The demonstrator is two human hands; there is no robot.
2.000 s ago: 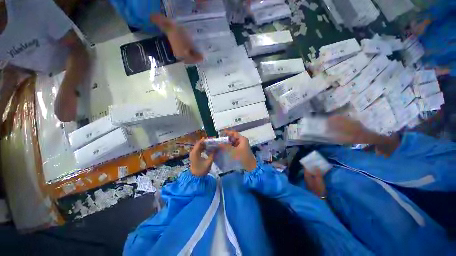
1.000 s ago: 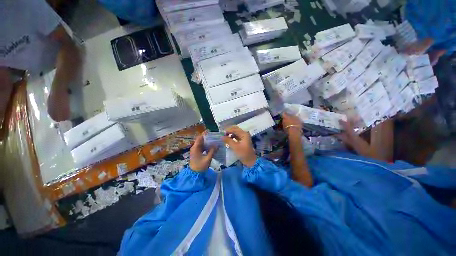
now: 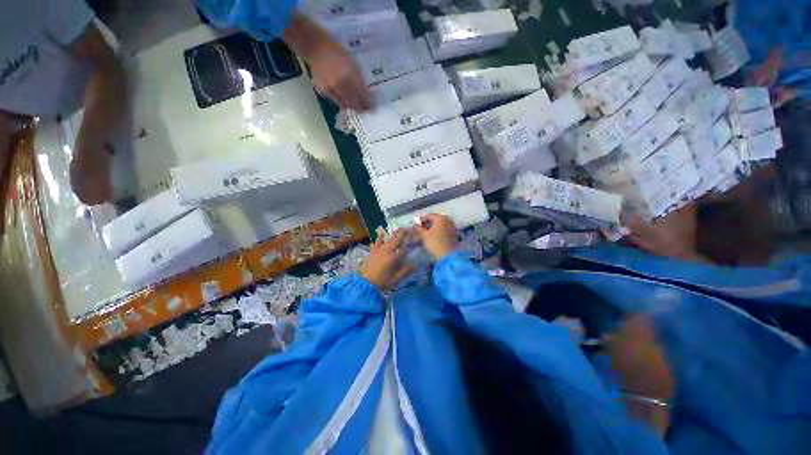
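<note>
A row of white product boxes (image 3: 418, 145) runs away from me on the green table. My right hand (image 3: 438, 236) is at the near edge of the nearest box (image 3: 455, 211), thumb and finger close together. A small pale bit shows at these fingertips, too blurred to tell if it is a label. My left hand (image 3: 388, 259) is just left of it, fingers curled, at the near left corner of that box. What it holds, if anything, is hidden. Both hands are bare, with blue sleeves.
White boxes (image 3: 236, 176) lie on a film-wrapped board (image 3: 258, 124) with orange edging (image 3: 204, 280). Backing scraps (image 3: 178, 345) litter the near edge. A labelled box heap (image 3: 658, 133) is at right. A person's hand (image 3: 333, 75) reaches over the row; another person in blue sits close right.
My hands have moved from above my lap to the nearest box, and the label sheet seen in them before no longer shows clearly. Another person's hand has come back over the row.
</note>
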